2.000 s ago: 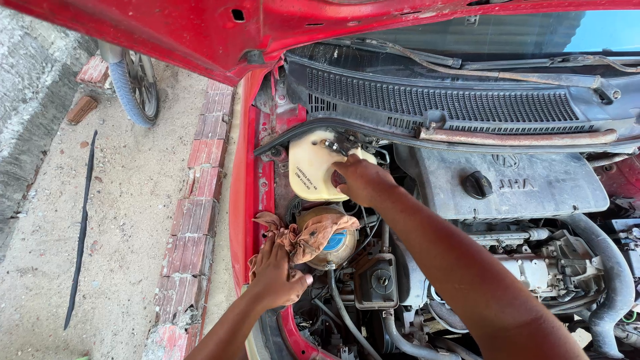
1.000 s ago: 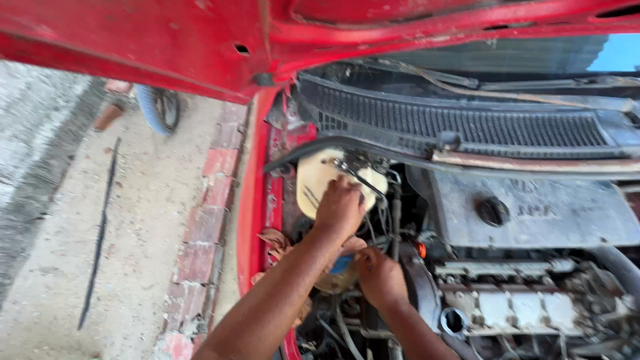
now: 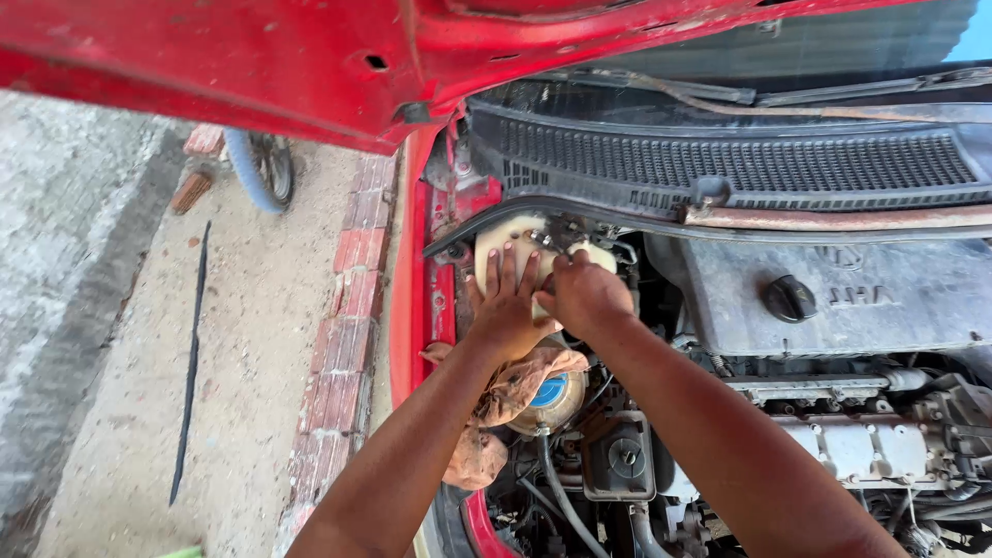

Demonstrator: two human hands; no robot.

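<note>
A cream plastic reservoir (image 3: 504, 235) sits at the back left corner of the engine bay, with dark fittings on its top. My left hand (image 3: 508, 310) lies on it, palm down and fingers spread. Beside it my right hand (image 3: 585, 294) is curled at the reservoir's near right part; its fingertips are mostly hidden, so a grip on anything cannot be made out. A dirty orange-brown rag (image 3: 535, 380) drapes over the coolant tank below my left wrist. The tank's blue cap (image 3: 549, 391) shows partly from under the rag.
The raised red hood (image 3: 310, 62) spans the upper left. A black engine cover (image 3: 876, 310) with its oil filler cap (image 3: 789, 298) lies right. Behind are the cowl grille (image 3: 736, 159) and wiper arms. A brick edging (image 3: 337, 395), a black strip (image 3: 192, 364) and a bicycle wheel (image 3: 275, 170) are outside left.
My left hand has moved from the rag at the coolant tank to the reservoir. My right hand was on the reservoir, then near the blue cap, and is now at the reservoir again.
</note>
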